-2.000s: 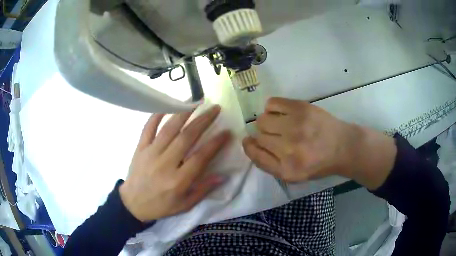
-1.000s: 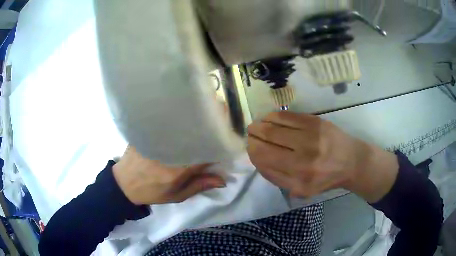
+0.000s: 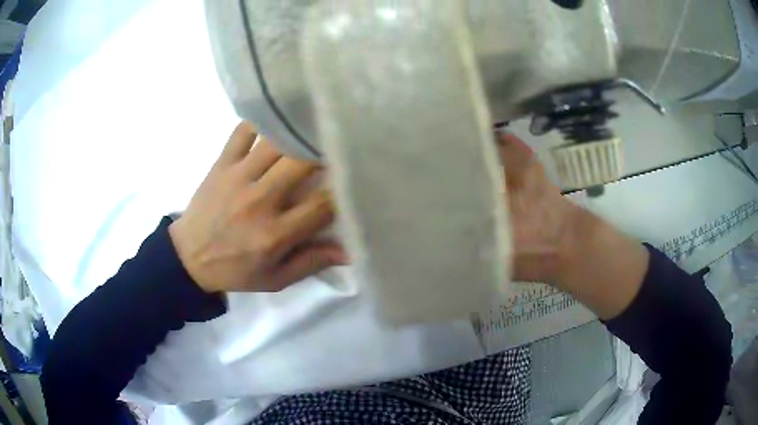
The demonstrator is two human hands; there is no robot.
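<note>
White fabric (image 3: 274,332) covers the left and middle of the machine table and hangs toward the lap. My left hand (image 3: 258,220) lies palm down on the fabric, its fingers spread, left of the sewing machine head (image 3: 407,166). The head is large, off-white and blurred, and hides the needle area. My right hand (image 3: 540,220) is right of the head, at the fabric's right side. Its fingers are partly hidden behind the head, so its grip cannot be seen. A ridged cream knob (image 3: 587,163) with a black spring is above the right wrist.
A printed ruler (image 3: 532,309) runs along the front table edge. The black-and-white checked cloth (image 3: 490,386) is on my lap below. Blue material (image 3: 33,353) and white scraps show at the far left. A thin metal hook (image 3: 644,93) sticks out near the knob.
The machine head appears farther right and now covers the middle of the view and the right fingers. My left hand's fingers show spread again, slightly higher. The fabric reaches lower at the left.
</note>
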